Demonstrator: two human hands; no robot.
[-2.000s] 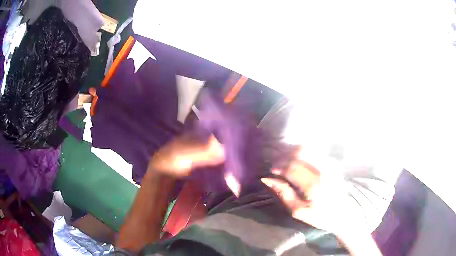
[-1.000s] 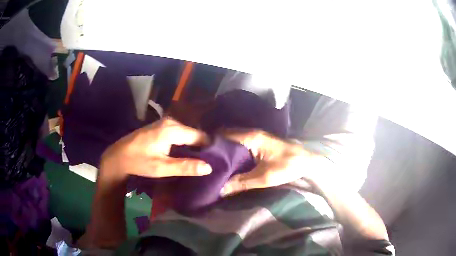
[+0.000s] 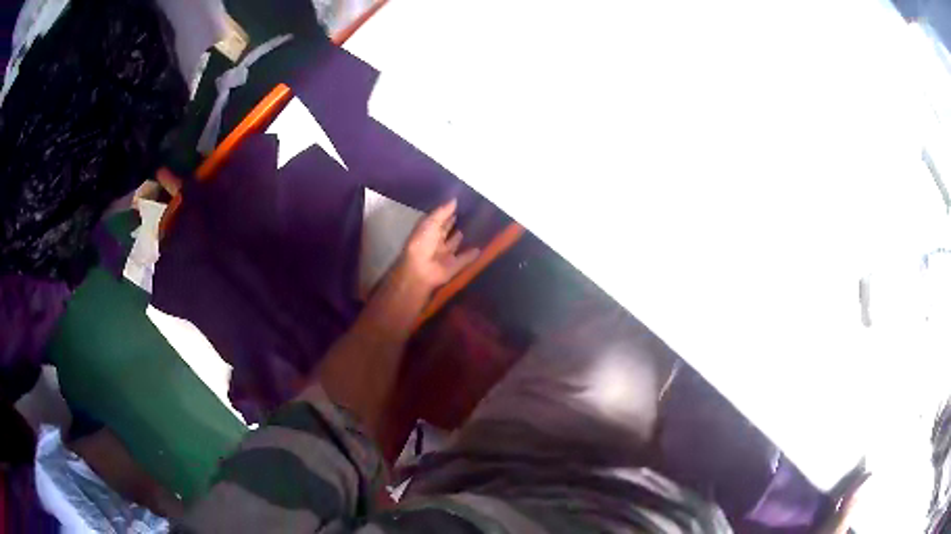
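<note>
Dark purple cloth pieces (image 3: 261,240) lie below the table edge, with white gaps showing between them. A purple part also overlaps the table's left corner. My left hand (image 3: 438,250) is over the cloth beside an orange strip, with its fingers apart and nothing visible in it. My right hand (image 3: 847,506) is at the bottom right by the table's near corner, small, dark and cut off by the edge. Purple cloth (image 3: 782,503) shows next to it; whether the hand holds it is unclear.
The white table (image 3: 647,156) is washed out by glare, hiding detail on it. Orange strips (image 3: 245,130) edge the cloth area. A black plastic bag (image 3: 78,146) and green material (image 3: 146,365) are at left. My striped sleeve (image 3: 302,469) is below.
My hands were together on a bunched purple piece and are now far apart. The left moved up to the cloth below the table; the right moved to the bottom right. The view has turned.
</note>
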